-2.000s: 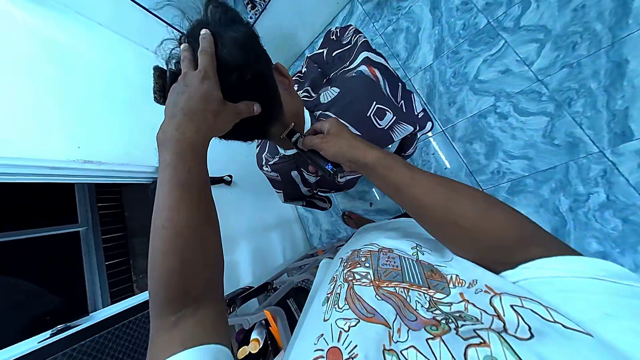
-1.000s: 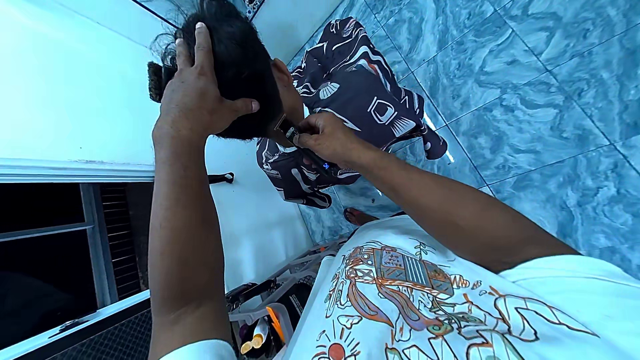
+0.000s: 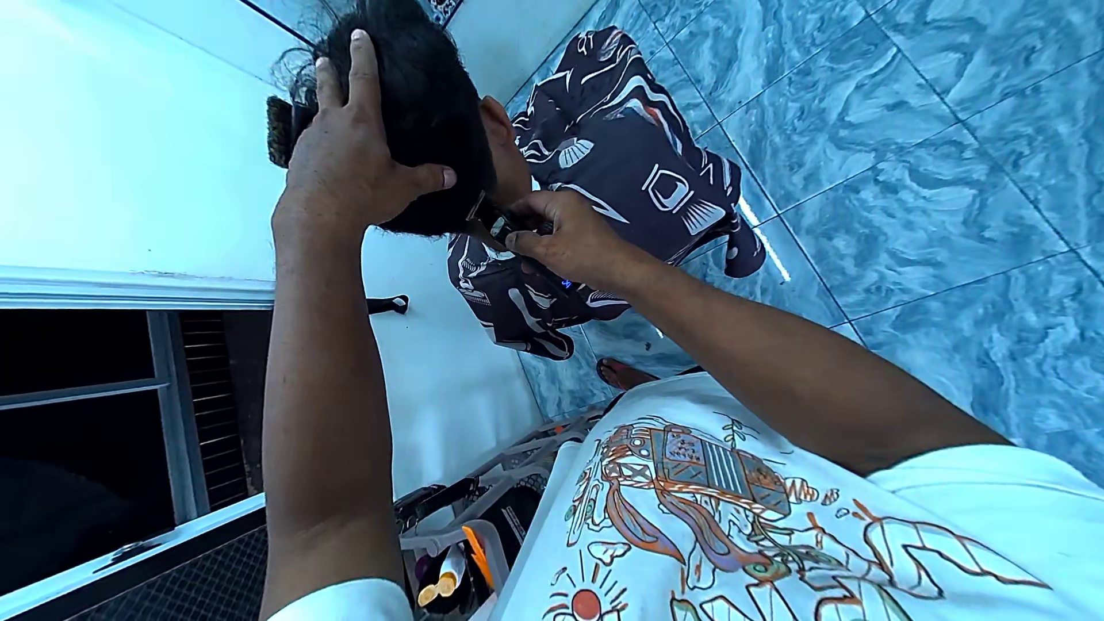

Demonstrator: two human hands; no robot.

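Note:
My left hand (image 3: pixel 345 159) rests with its fingers spread on the dark hair (image 3: pixel 427 95) of a seated person's head. In my right hand (image 3: pixel 561 233) is a dark hair clipper (image 3: pixel 504 228), its blade end against the hair edge at the nape, below the ear. A small blue light shows on the clipper's body, which is partly hidden by my fingers. A dark barber's cape (image 3: pixel 621 164) with white print covers the person's shoulders and body. A dark, rough-textured object (image 3: pixel 279 131) shows beyond the far side of the head; I cannot tell what it is.
A white wall with a black hook-like fitting (image 3: pixel 388 304) lies behind the person. At the lower left is a dark window (image 3: pixel 164 388). A plastic container (image 3: pixel 492 539) with bottles and an orange item stands beside my shirt. Blue marbled tiles (image 3: pixel 862 155) cover the floor.
My left hand stays on the hair throughout. The clipper in my right hand remains at the nape, with its angle slightly changed.

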